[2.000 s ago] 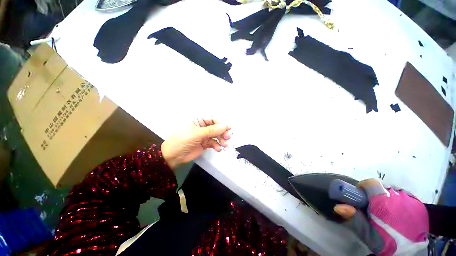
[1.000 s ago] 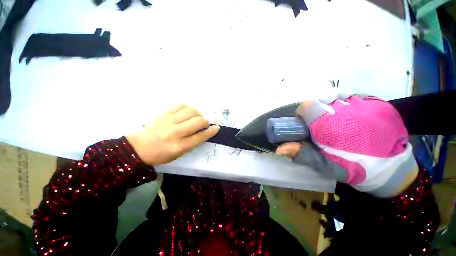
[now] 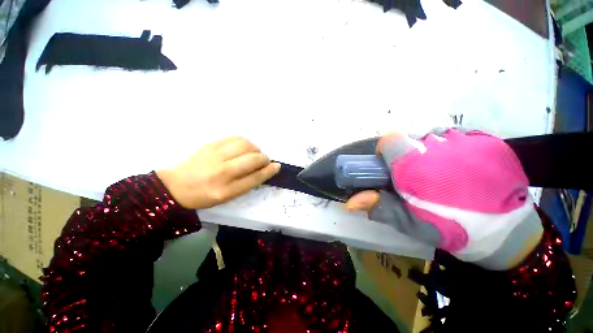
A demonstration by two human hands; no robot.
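A narrow black fabric strip (image 3: 286, 176) lies along the near edge of the white table. My bare left hand (image 3: 218, 174) has its fingertips on the strip's left end, and the hand covers that end. My right hand (image 3: 458, 192), in a pink, white and grey fingerless glove, grips the steam iron (image 3: 325, 170). The iron's pointed tip faces left and rests on the strip, a short gap from my left fingertips. The iron hides the strip's right part.
A stack of black cut pieces (image 3: 107, 52) lies at the upper left. A long black cloth piece (image 3: 12, 91) is at the far left. More black pieces (image 3: 404, 6) and a brown sheet (image 3: 525, 13) are cut off at the top. Cardboard (image 3: 23, 227) shows below left.
My left hand has come down onto the strip, and the view has turned. Since the last earlier frame, the iron has moved slightly left along the strip, closer to my left fingers.
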